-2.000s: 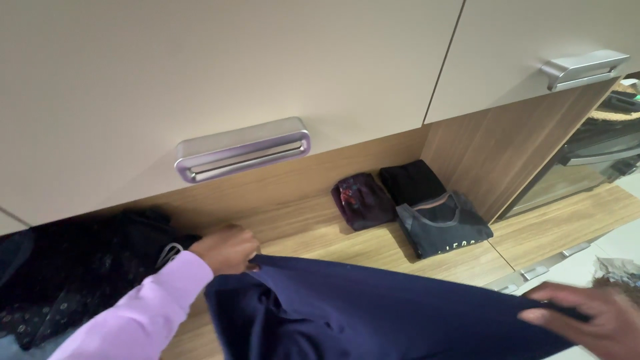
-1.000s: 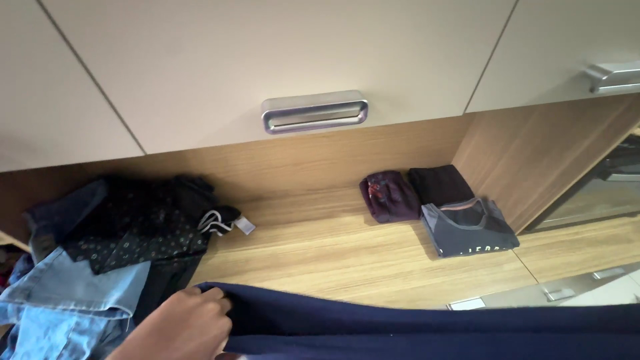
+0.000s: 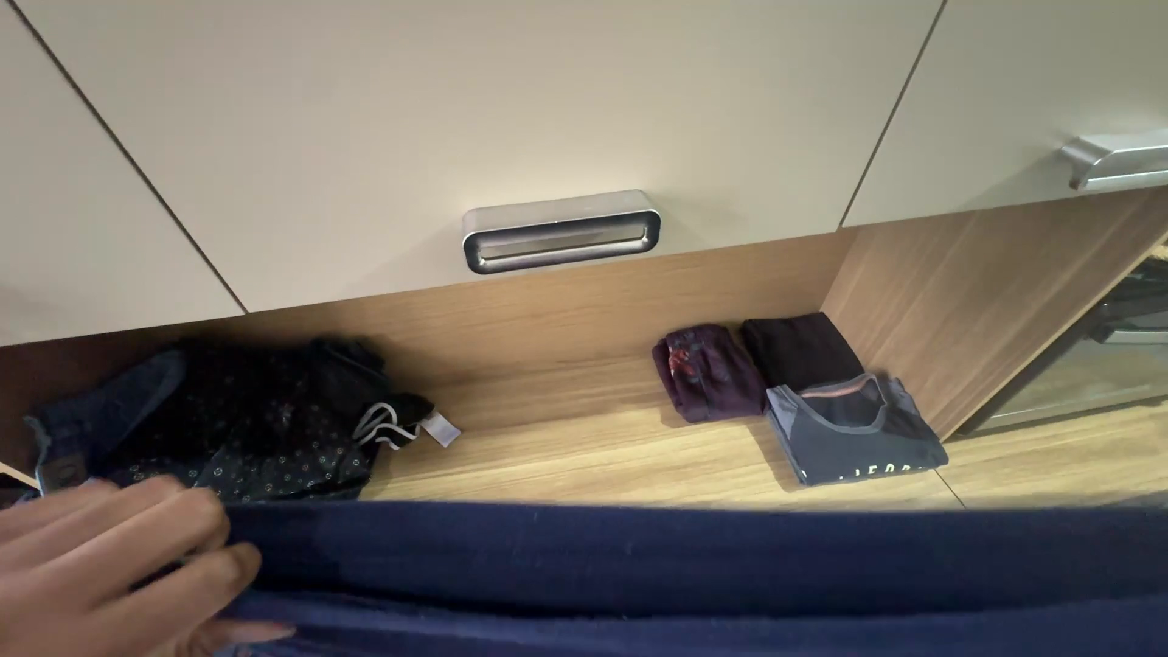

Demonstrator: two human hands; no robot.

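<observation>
A navy blue cloth garment (image 3: pixel 639 558) stretches across the bottom of the view, its upper edge nearly level. My left hand (image 3: pixel 128 566), at the lower left, grips the garment's left end between thumb and fingers. The garment runs out of view on the right, and my right hand is not visible. Beyond it on the wooden shelf lie a folded dark purple garment (image 3: pixel 710 372), a folded black one (image 3: pixel 799 349) and a folded grey top (image 3: pixel 858 429) with lettering, all close together. A loose heap of dark patterned clothes (image 3: pixel 265 420) lies at the left.
Pale cabinet doors with metal handles (image 3: pixel 561 233) overhang the wooden shelf (image 3: pixel 547 447). A white cord (image 3: pixel 388 427) and a small tag stick out of the dark heap. An upright wooden panel (image 3: pixel 967 301) bounds the shelf on the right, with a glass-fronted compartment (image 3: pixel 1086 365) beyond.
The navy garment, slanting and bunched two seconds ago, is now stretched nearly level. My right hand, seen holding its right end then, has gone out of view.
</observation>
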